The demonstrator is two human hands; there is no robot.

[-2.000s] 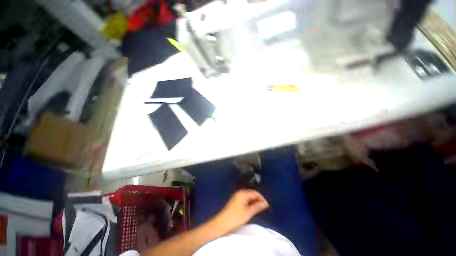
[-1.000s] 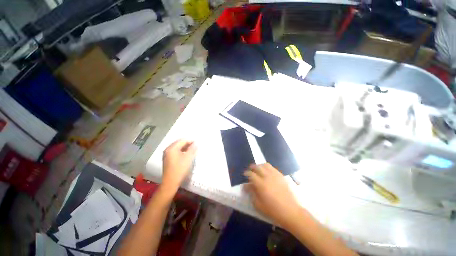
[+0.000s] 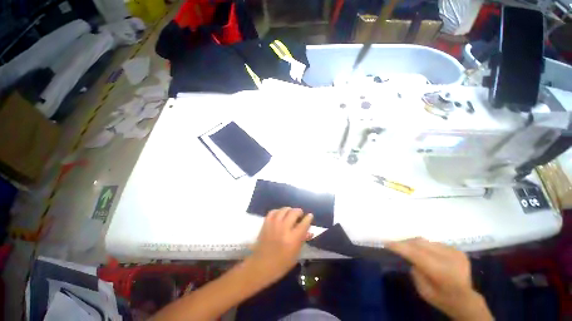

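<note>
Two dark rectangular flap pieces lie on the white table (image 3: 188, 207). One flap piece (image 3: 240, 148) lies further back, partly over a white rectangle with a dark edge (image 3: 217, 153). The other flap piece (image 3: 291, 199) lies nearer, and the fingers of my left hand (image 3: 285, 235) rest on its front edge. A third dark piece (image 3: 338, 240) lies at the table's front edge between my hands. My right hand (image 3: 436, 269) is at its right end with the fingers closed on it; the fingertips are blurred.
The sewing machine (image 3: 451, 138) stands on the right, with a black upright screen (image 3: 518, 59) above it. Yellow-handled snips (image 3: 395, 184) lie before it. A dark garment with yellow stripes (image 3: 213, 66) lies behind the table. Cut pieces (image 3: 72, 301) are at the lower left.
The view has shifted toward the machine. The near flap has turned crosswise and come apart from the back one. My left hand has moved onto it; my right hand has moved right with the third piece.
</note>
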